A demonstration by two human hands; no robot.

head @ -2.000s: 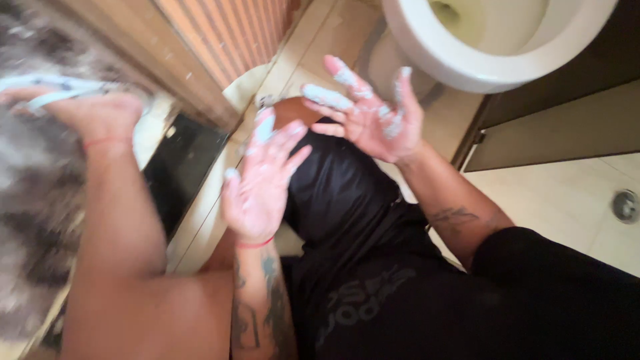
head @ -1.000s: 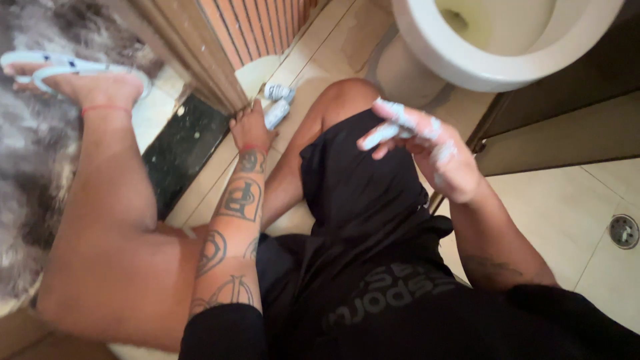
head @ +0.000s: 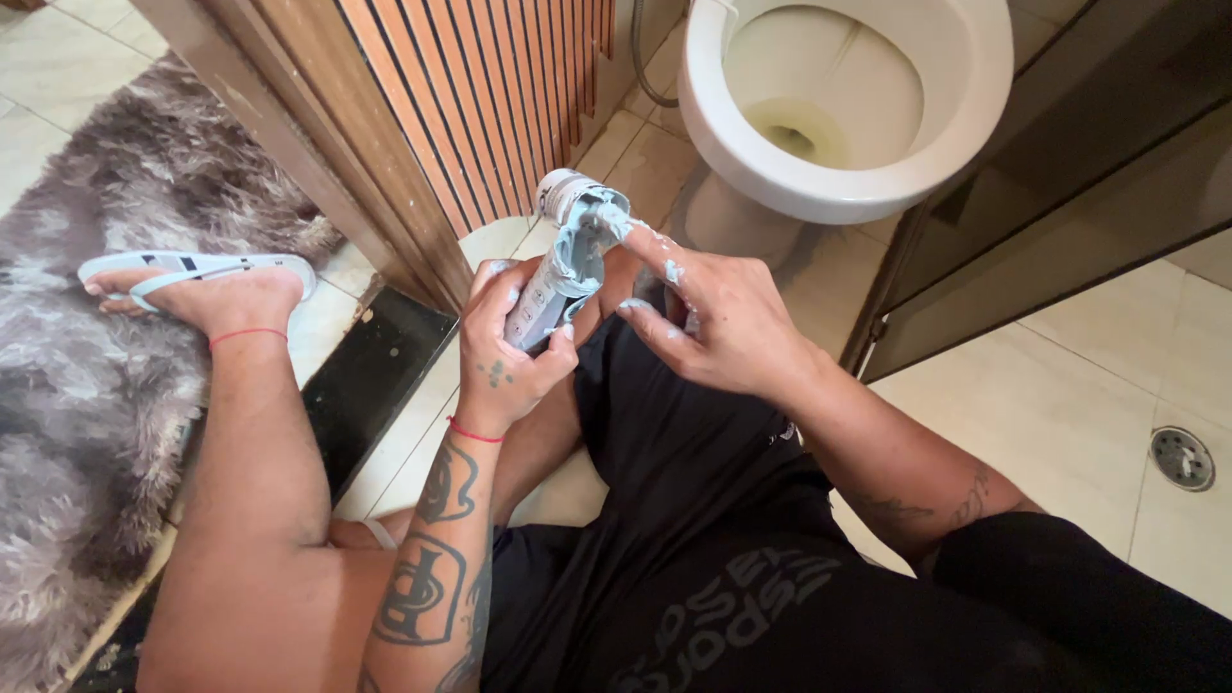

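My left hand (head: pixel 515 346) grips a torn-open plastic tube (head: pixel 553 294) that bears writing, its upper part bent over to one side. Pale bluish-white paste (head: pixel 608 219) lies inside the tube and at its opening. The index finger of my right hand (head: pixel 717 313) reaches to this opening, its tip in the paste. Smears of the same paste coat that finger and the right thumb. Some paste is also on the fingertips and thumb of my left hand. The right hand's other fingers are partly hidden.
A white toilet bowl (head: pixel 847 188) stands just beyond my hands. Wooden slats (head: pixel 472 106) and a door frame (head: pixel 318 144) rise at the left, by a black stone threshold (head: pixel 375 375) and a shaggy rug (head: pixel 125 318). At right are a dark panel (head: pixel 1059 192) and a floor drain (head: pixel 1182 458).
My left hand has picked up the tube from the floor beside the door frame. My right hand has come to its opening. Two seconds ago both hands were spread, palms up.
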